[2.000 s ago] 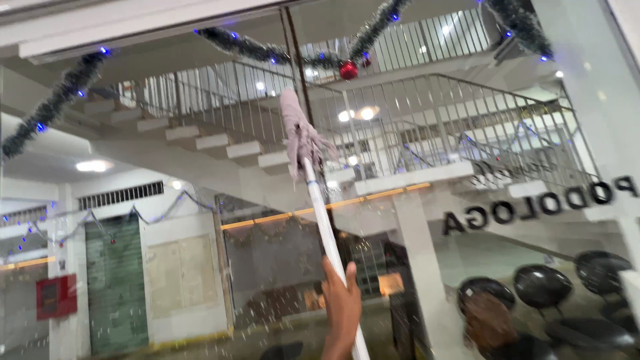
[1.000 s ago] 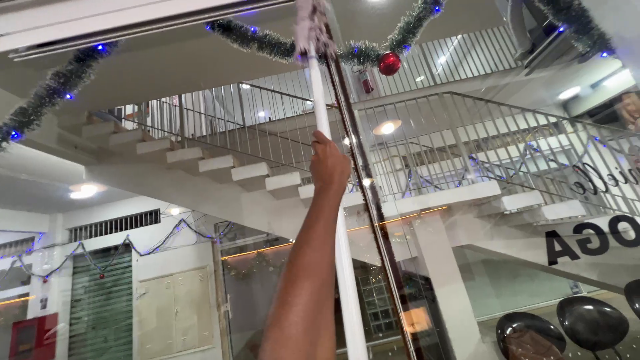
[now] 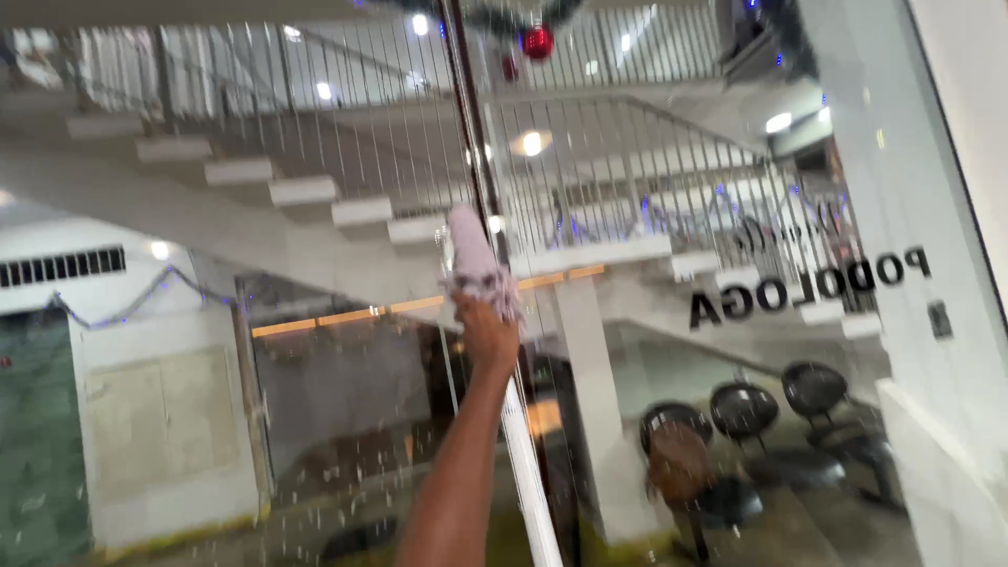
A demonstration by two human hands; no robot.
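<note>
My left hand (image 3: pixel 488 335) is raised near the middle of the view, its fingers closed around the upper part of a white pole (image 3: pixel 528 465), just under a pale pink mop-like cloth head (image 3: pixel 476 248). Strands of the head hang beside my fingers. The head lies over the glass pane (image 3: pixel 354 378), close to a dark vertical frame edge (image 3: pixel 471 118); whether it touches the glass is unclear. Below my hand the pole runs down to the right of my forearm and leaves the view. My right hand is out of view.
Drops and streaks mark the glass. It bears dark reversed lettering (image 3: pixel 811 287) at the right. A red ornament (image 3: pixel 538 42) and garland appear at the top. Stairs (image 3: pixel 303 190), railings and several black chairs (image 3: pixel 744 409) show in or through the glass. A white wall edge (image 3: pixel 976 94) stands far right.
The cloth head, high at the garland one second ago, is now lower against the pane. My left hand is now right at the head, where earlier frames show it lower on the pole. The view has shifted.
</note>
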